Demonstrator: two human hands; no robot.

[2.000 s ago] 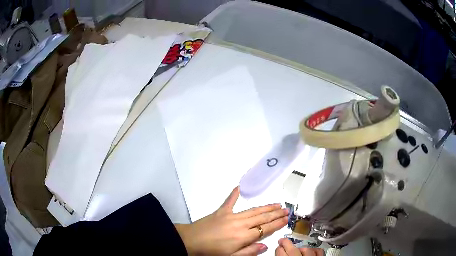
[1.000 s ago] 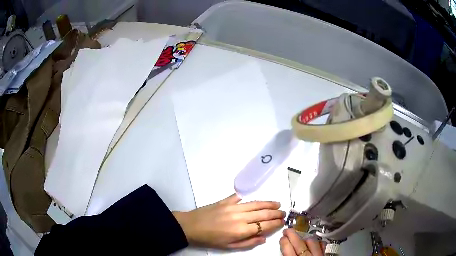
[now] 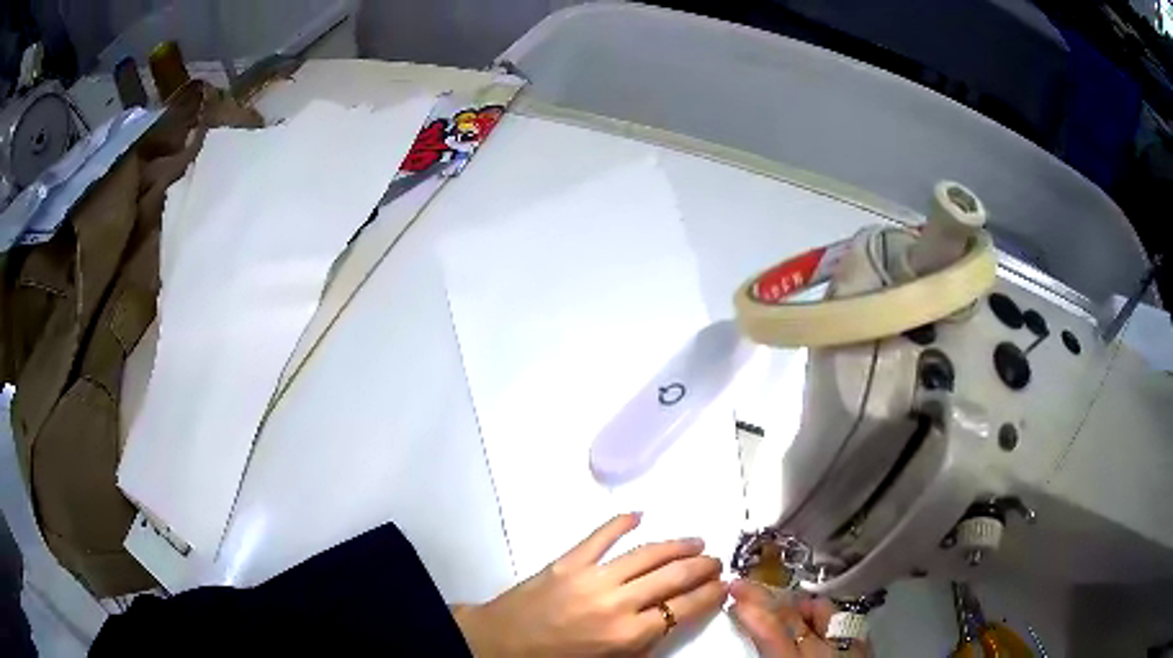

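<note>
A white fabric panel [image 3: 579,309] lies on the white machine table, running from its middle down to the needle area. My left hand [image 3: 605,594] lies on the panel's near end with fingers spread, fingertips just left of the presser foot. My right hand [image 3: 785,620] is at the bottom edge beside the foot, partly cut off and partly behind the machine head. Its fingertips are at the cloth; whether they pinch it is unclear. The presser foot area [image 3: 772,560] is shiny metal with an orange-brown part. The sewing machine head [image 3: 888,450] stands at right.
A tape roll [image 3: 875,315] sits on the head, beside a white oval lamp [image 3: 669,396]. White cut pieces [image 3: 257,283] lie left on a pale board. A brown garment [image 3: 77,386] is heaped far left. Orange-handled scissors [image 3: 991,640] lie at lower right. A translucent bin [image 3: 823,142] stands behind.
My left hand has drawn its fingers in slightly from the flat spread pose and moved lower. My right hand stays by the foot. The view has shifted, so the machine head sits slightly further left.
</note>
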